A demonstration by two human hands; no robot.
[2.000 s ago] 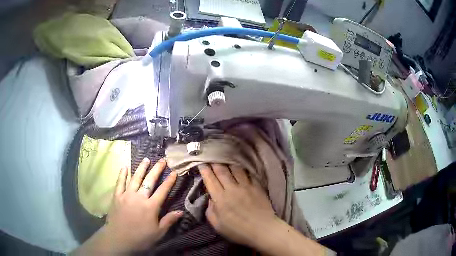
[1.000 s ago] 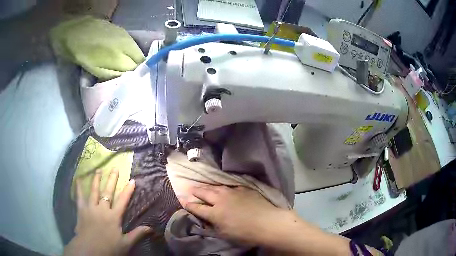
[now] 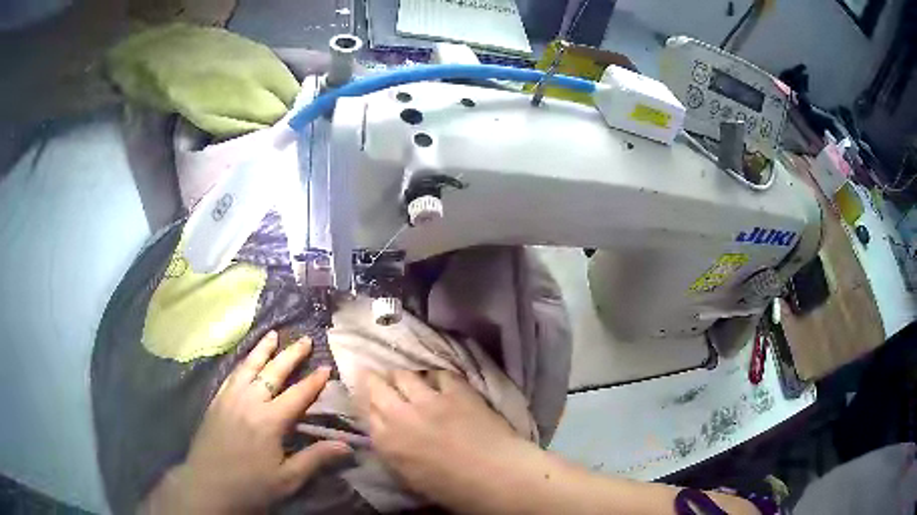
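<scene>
Dark brown ribbed cloth lies flat left of and below the needle area. A yellow-green piece lies on it. A beige piece runs from the presser foot toward me, and mauve-grey cloth is bunched under the machine arm. My left hand is bare, with a ring, and rests flat on the dark cloth, fingers apart. My right hand presses on the beige cloth just below the foot; its fingers are slightly bent. The needle tip is too small to make out.
The white machine head spans the middle and right, with a blue tube on top. A control panel stands behind. Red-handled snips lie at right. Olive-green cloth is heaped at back left, and a notebook lies behind.
My left hand has moved right and up from the yellow-green piece toward the needle. My right hand has shifted slightly left. The yellow-green piece has changed shape and the dark cloth has spread left.
</scene>
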